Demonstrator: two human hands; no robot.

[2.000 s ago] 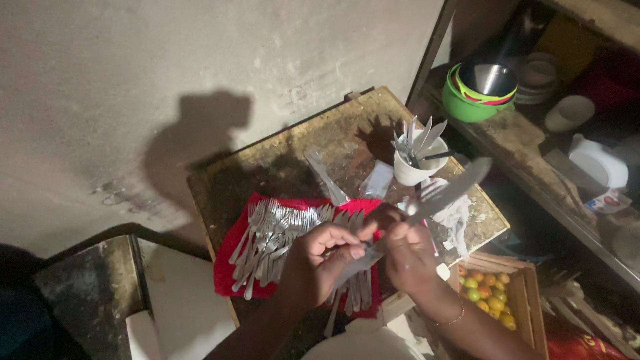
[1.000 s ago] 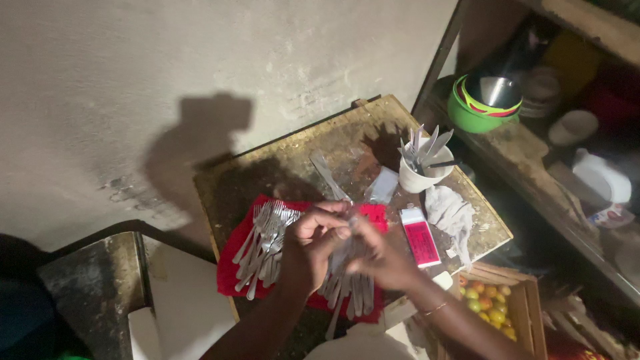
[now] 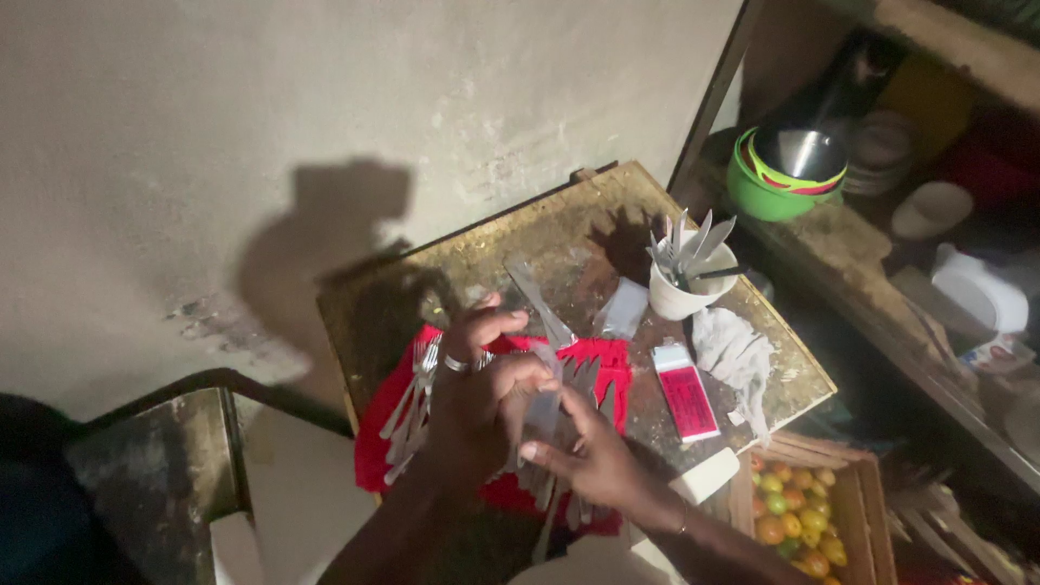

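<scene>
My left hand (image 3: 487, 382), with a ring on one finger, pinches a translucent plastic sleeve (image 3: 543, 406). The fingers of my right hand (image 3: 597, 455) are at the sleeve's right side; whether they grip it is unclear. Under both hands a red cloth (image 3: 374, 455) holds metal forks (image 3: 418, 382) at the left and table knives (image 3: 581, 378) at the right. Above the cloth lies cutlery in clear plastic (image 3: 540, 305). A white cup (image 3: 682, 301) holds upright knives and other cutlery. Beside it are a clear plastic packet (image 3: 624, 309) and a pink-and-white packet (image 3: 686, 394) bearing writing.
A crumpled white cloth (image 3: 735, 345) lies at the right of the worn wooden table (image 3: 800, 390). A crate (image 3: 873, 512) of small tomatoes (image 3: 800, 520) stands below. Nested bowls (image 3: 768, 187) and a white cup (image 3: 930, 210) sit on the shelf at right; a wall borders the table.
Two seconds ago a table knife was in my right hand; it no longer shows there. My right hand has come down and to the left, and the pink-and-white packet is in plain view.
</scene>
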